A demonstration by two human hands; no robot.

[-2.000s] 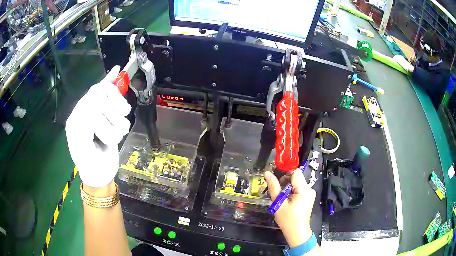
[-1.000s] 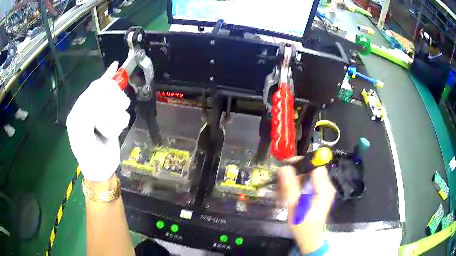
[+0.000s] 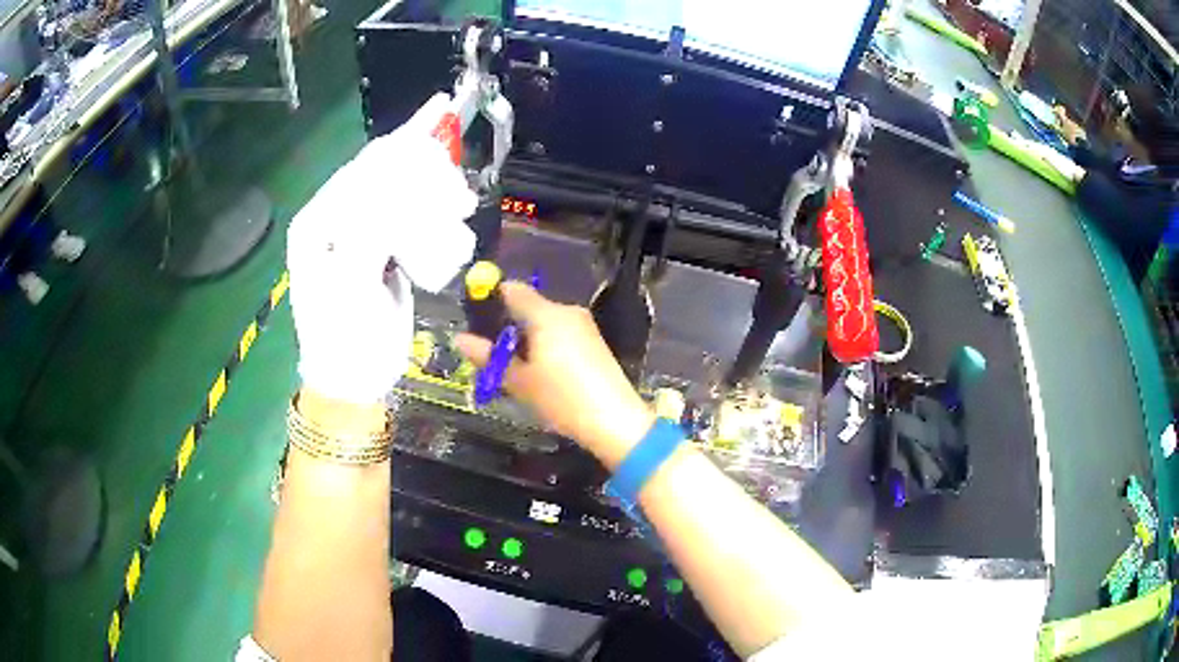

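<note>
My left hand (image 3: 369, 252), in a white glove, is closed around the red handle (image 3: 449, 135) of the left toggle clamp. My bare right hand (image 3: 550, 356) is over the left bay of the test fixture (image 3: 569, 485). It holds a purple marker pen (image 3: 497, 365) and a dark, yellow-topped screwdriver (image 3: 484, 282), whose lower end is hidden. The right clamp's red handle (image 3: 848, 274) hangs down, untouched. A circuit board (image 3: 760, 429) sits under the clear cover in the right bay. The left bay's board (image 3: 440, 367) is partly hidden by my right hand.
A monitor (image 3: 724, 36) stands behind the fixture. To the right are a yellowish tape roll (image 3: 892, 332), a black pouch (image 3: 926, 440), a teal-capped item (image 3: 967, 362) and a board (image 3: 992, 272). A conveyor (image 3: 1099, 336) runs at far right, with a person (image 3: 1135, 181) beside it.
My right hand has left the right clamp handle, picked up the yellow-topped tool and crossed to the left bay. My left hand stays on its clamp. The view has shifted, moving the fixture rightward in frame.
</note>
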